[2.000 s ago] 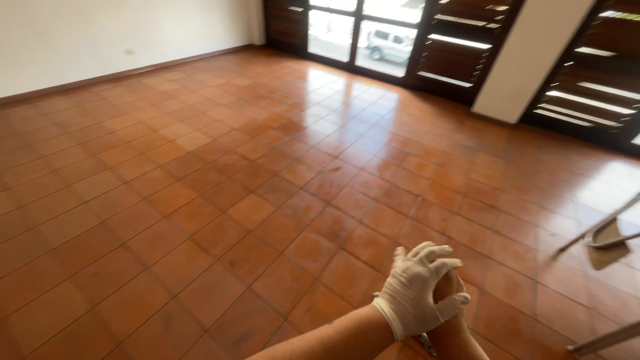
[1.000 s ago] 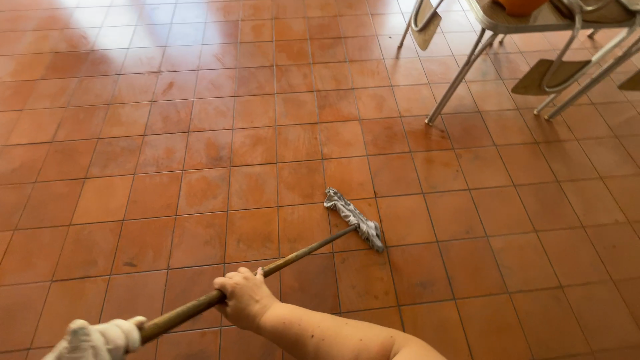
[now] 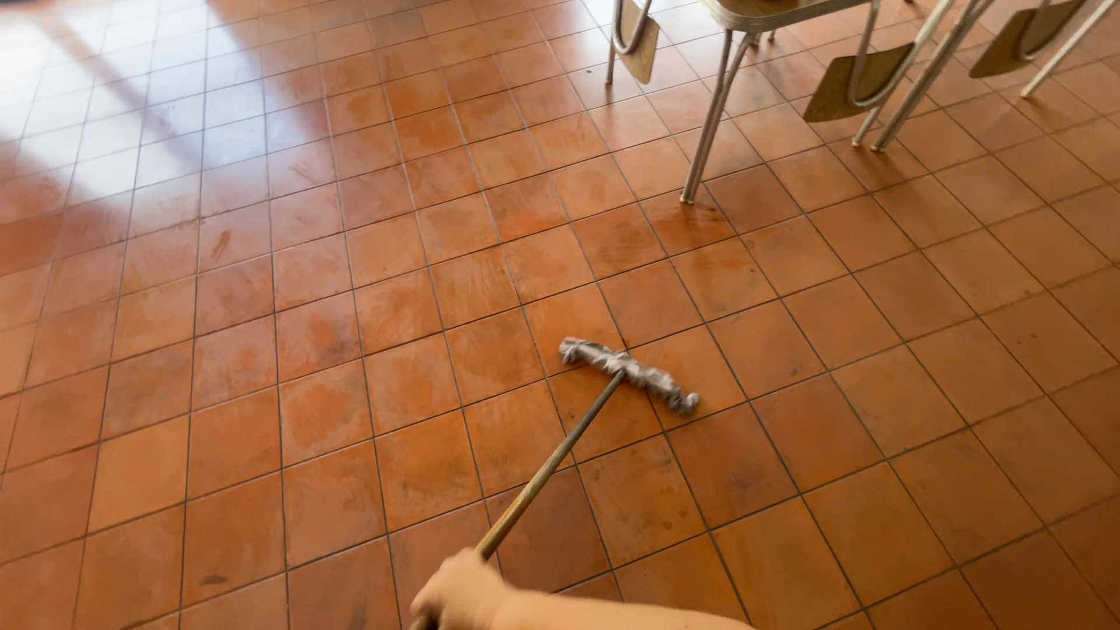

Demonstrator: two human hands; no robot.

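My bare right hand (image 3: 464, 591) comes in at the bottom edge, closed around a long wooden mop handle (image 3: 535, 486). The handle slants up and to the right to a mop head wrapped in wet-looking grey cloth (image 3: 628, 374), which lies flat on the terracotta tile floor (image 3: 420, 359). The handle's lower end in view runs out of the picture beneath my right hand. My left hand is out of view.
A metal-framed table or desk (image 3: 759, 19) stands at the upper right, one leg (image 3: 709, 122) near the mop. Chairs with wooden panels (image 3: 862, 83) are beside it. Bright window reflections lie on the tiles at the upper left.
The view has swung from the windows and wall down to the floor. My gloved left hand, seen on the handle's near end a second ago, has left the view. My right hand stays on the handle.
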